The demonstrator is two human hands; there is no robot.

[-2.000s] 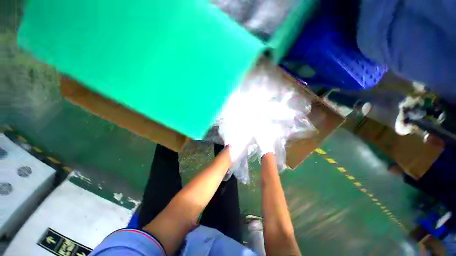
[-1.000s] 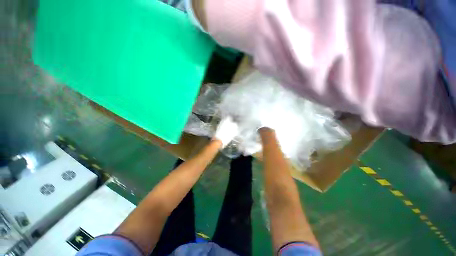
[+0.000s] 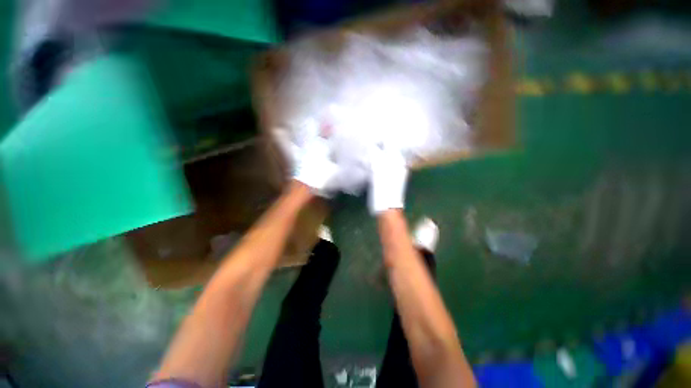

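A brown cardboard carton (image 3: 496,98) is in front of me, filled with a glaring white heap of clear plastic bags (image 3: 439,83). The frame is blurred. My left hand (image 3: 314,163), in a white glove, is at the carton's near left corner against the bags. My right hand (image 3: 388,178), also in a white glove, is at the near edge, its fingers lost in the glare of the bags. Whether either hand grips bags or carton cannot be told.
A second brown carton (image 3: 170,250) stands at the left, partly under a green bin flap (image 3: 91,167). Yellow-black tape (image 3: 591,83) runs along the green floor at the right. A small pale scrap (image 3: 511,246) lies on the floor. Blue items (image 3: 636,348) are at the lower right.
The view has turned, and the bag-filled carton now shows apart from the carton by the green bin. The pink-sleeved arm has left the carton. My hands have moved to the carton's near side.
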